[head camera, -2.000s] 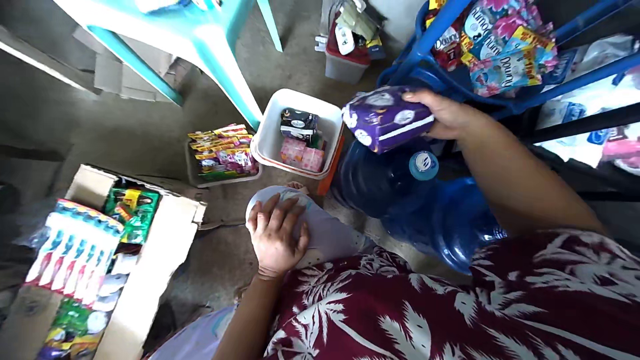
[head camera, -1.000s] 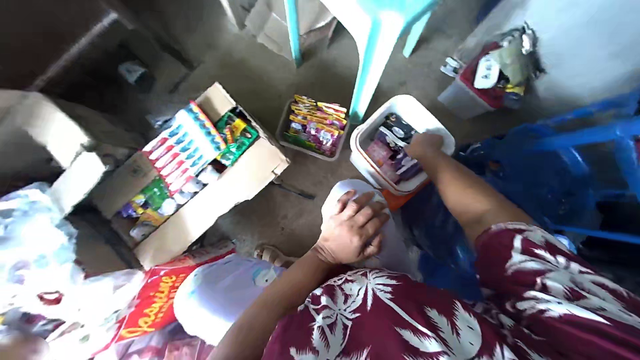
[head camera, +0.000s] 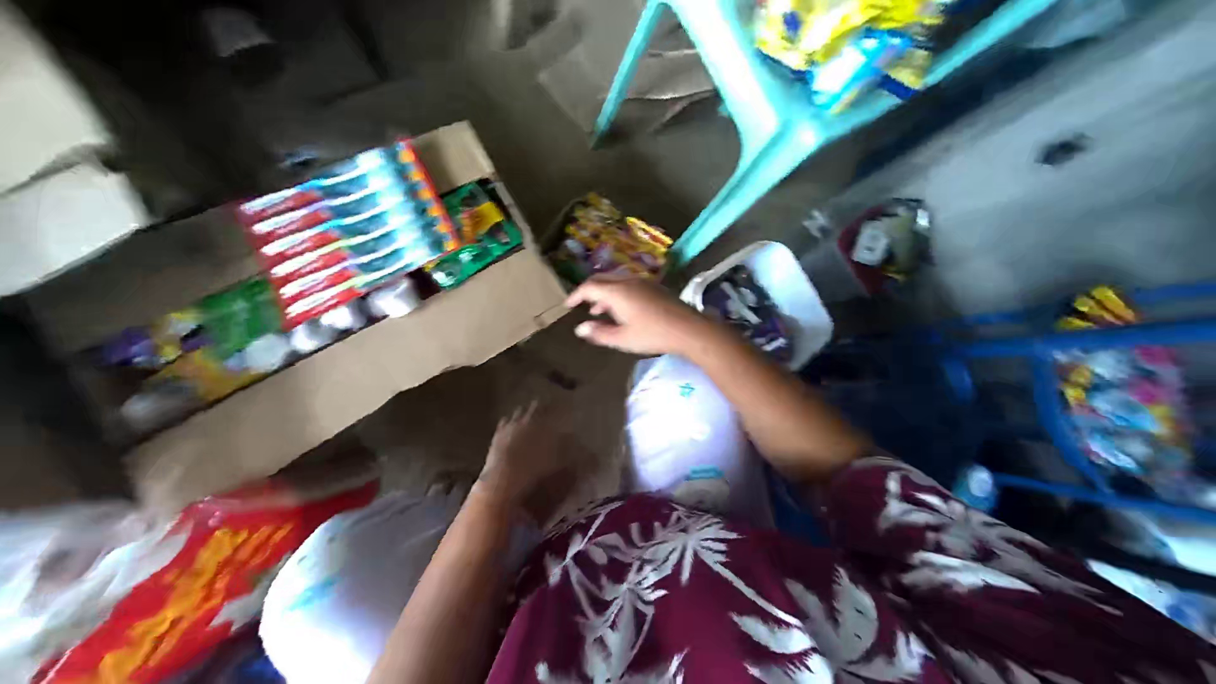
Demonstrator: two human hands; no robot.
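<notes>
My right hand (head camera: 632, 313) reaches across to the right edge of an open cardboard box (head camera: 446, 342), fingers apart and nothing held. Whether a fingertip touches the cardboard flap is unclear. Low between my knees, my left hand (head camera: 527, 446) is blurred, its fingers apart, with no object visible in it. A card of packaged toothbrushes (head camera: 351, 233) lies on the box beside a green packet (head camera: 483, 233). Beyond my right hand sits a small bin of yellow and purple sachets (head camera: 617, 237). A white plastic tub (head camera: 803, 299) holding dark packages stands by my right knee.
A teal plastic stool (head camera: 760, 123) with yellow packets stands ahead. Blue metal or plastic framing (head camera: 1130, 337) and colourful packets (head camera: 1126, 408) are at the right. A red plastic sack (head camera: 209, 579) lies at lower left. Near the wall is a container with small items (head camera: 883, 242).
My right hand held a purple package, reached into the white tub, and is now empty near the cardboard box. My left hand has left my knee. The view has swung left.
</notes>
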